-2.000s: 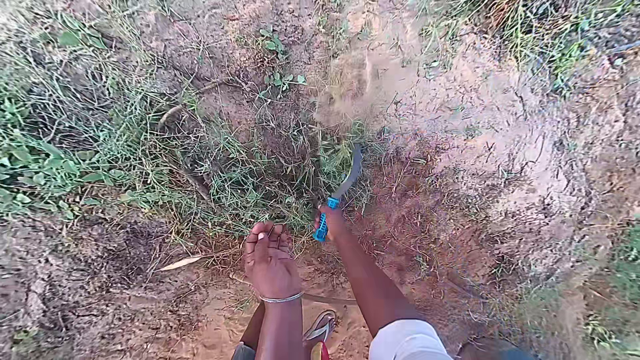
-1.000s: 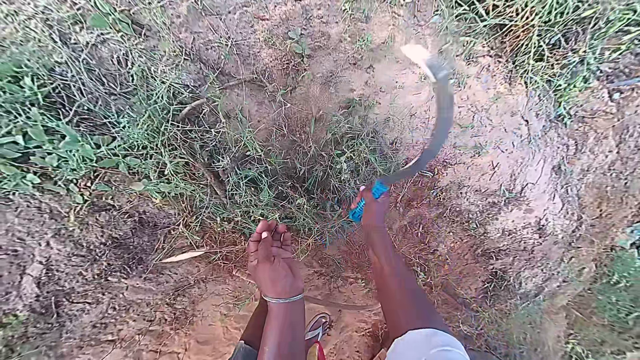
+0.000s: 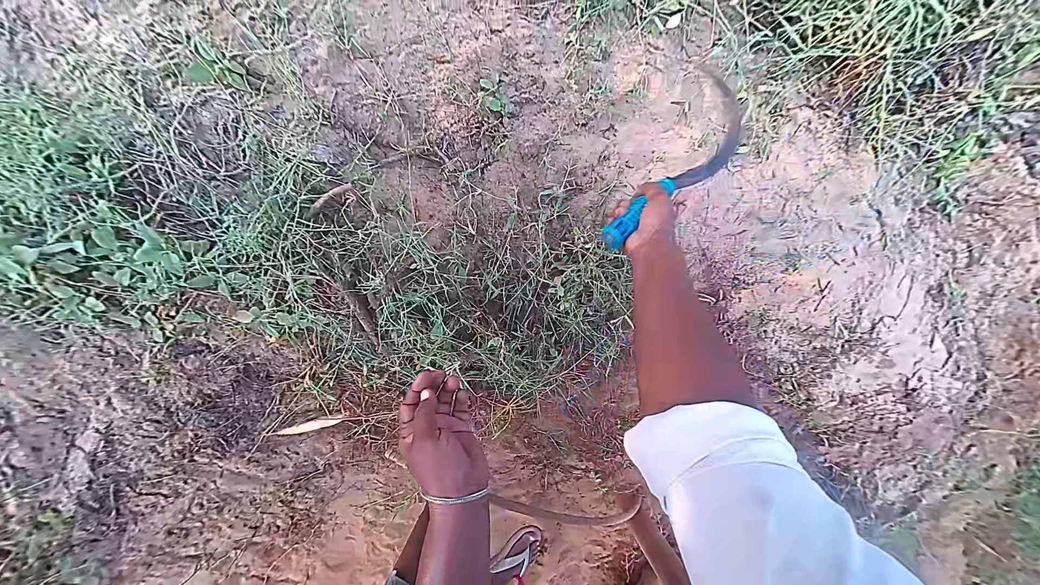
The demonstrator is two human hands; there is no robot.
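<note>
My right hand (image 3: 650, 219) is closed around the blue handle of a sickle (image 3: 719, 154), whose curved metal blade reaches up and to the right over bare soil. The blade's tip is faint and blurred. My left hand (image 3: 443, 435), with a silver bangle at the wrist, has its fingers curled at the lower edge of a patch of green grass (image 3: 487, 301). Whether thin stems are pinched between those fingers is too small to tell. The sickle is well apart from my left hand.
Leafy weeds (image 3: 106, 244) grow at the left, and a grass clump (image 3: 902, 57) stands at the top right. A dry leaf (image 3: 309, 426) lies left of my left hand. Near a sandalled foot (image 3: 517, 552) at the bottom, a curved brown strip (image 3: 561, 513) crosses the soil.
My right hand has moved up and to the right with the sickle, from beside the grass patch. My left hand has stayed near the patch's lower edge.
</note>
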